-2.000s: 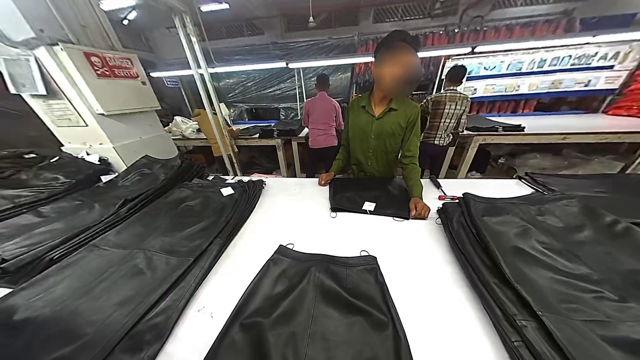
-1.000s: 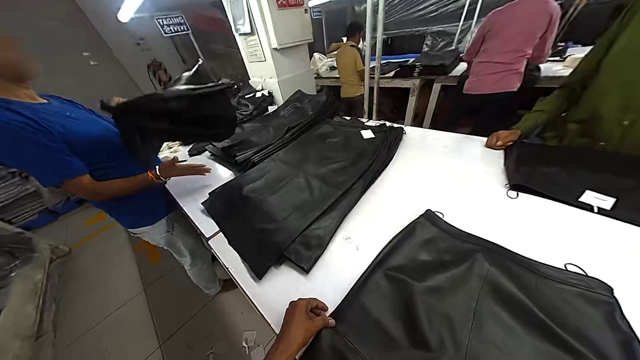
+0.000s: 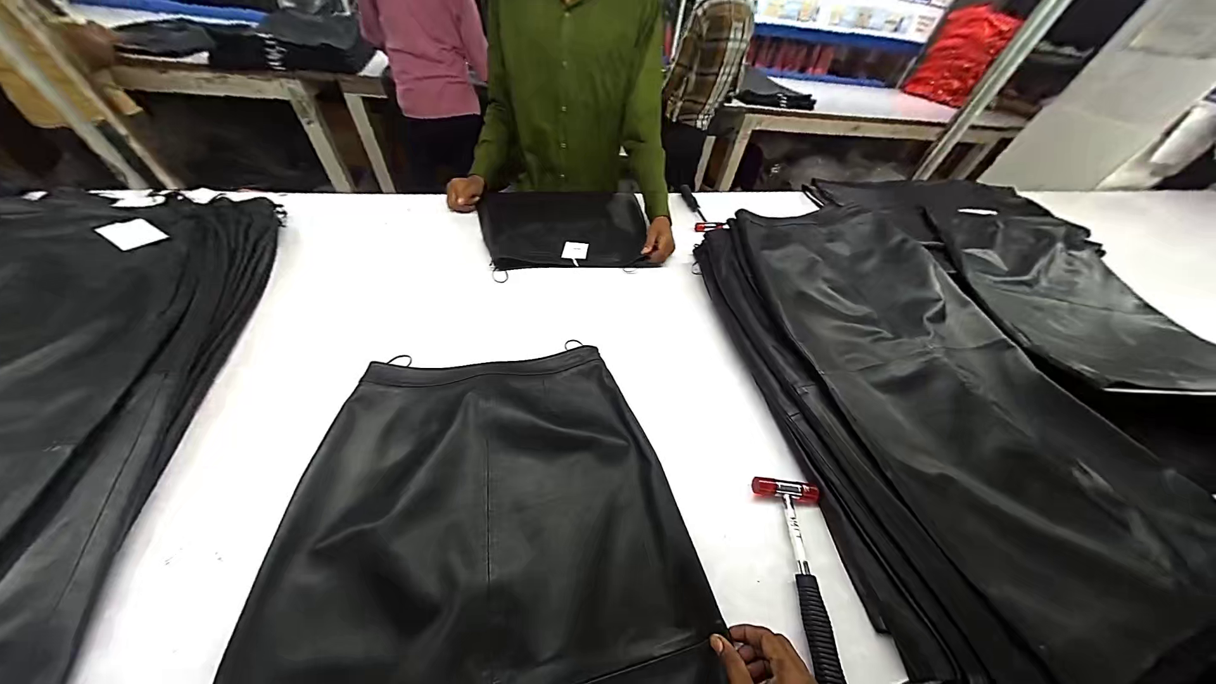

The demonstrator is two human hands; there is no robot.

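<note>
A black leather skirt [image 3: 489, 532] lies flat in front of me, its waistband with two thin loops pointing away from me. At the bottom edge of the view, my right hand [image 3: 762, 655] pinches the skirt's right side edge between thumb and fingers. Just right of that hand lies a hammer [image 3: 796, 537] with a red double-faced head and black ribbed grip. My left hand is out of view. Across the table, a person in a green shirt rests both hands on a folded black garment [image 3: 560, 228] with a white tag.
Stacked black leather garments [image 3: 123, 313] lie on the left, and another pile [image 3: 902, 361] on the right of the white table [image 3: 370, 285]. Near the far person lies a second red-and-black tool [image 3: 703, 226]. Other people stand at benches [image 3: 285, 87] behind.
The view swung left and then back. My left hand, at the skirt's left edge a second ago, is out of view; my right hand now shows at its right edge.
</note>
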